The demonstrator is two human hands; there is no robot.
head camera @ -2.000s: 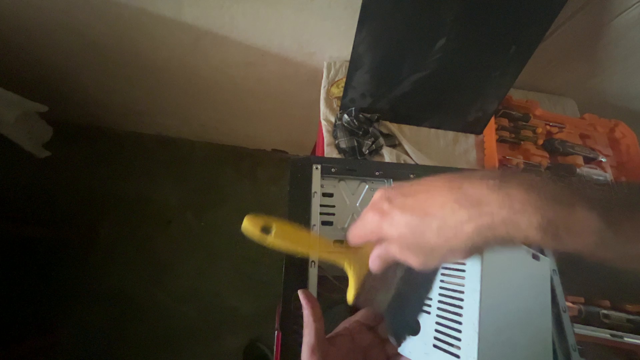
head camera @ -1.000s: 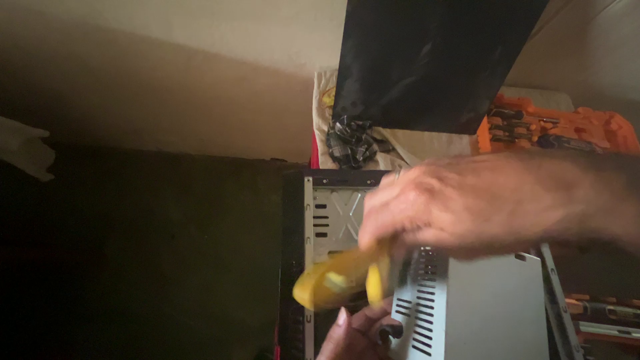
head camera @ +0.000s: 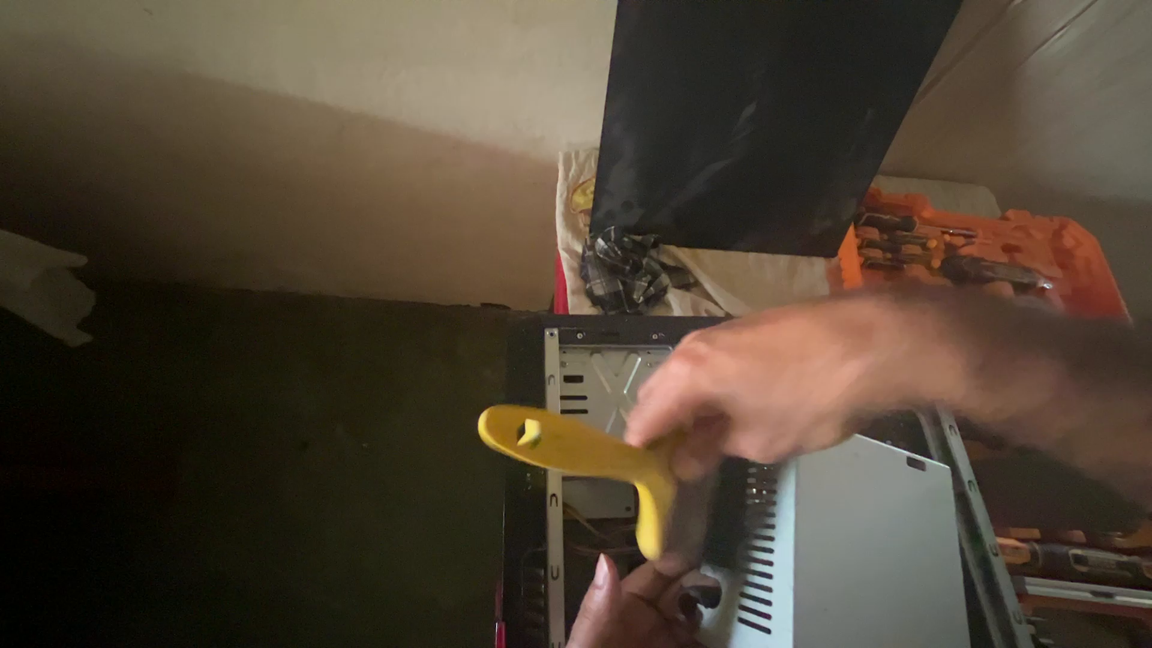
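Note:
My right hand is closed on a paintbrush with a yellow handle; the handle points left and the dark bristles, blurred, hang down to the right. Below the brush, at the bottom edge, my left hand has its thumb raised and its fingers at a light grey slotted metal part. A small dark round part is by those fingers; whether they grip it or the metal is unclear. Both hands are over an open computer case with a metal frame, and cables show inside.
A dark flat panel stands behind the case, beside a crumpled checked cloth on pale fabric. An orange tool case with hand tools lies at the right. More tools are at the lower right. A wall rises behind.
The brush handle, pointing lower left a second ago, now points left and slightly up. My right hand has kept hold of it. My left hand stays low by the slotted metal.

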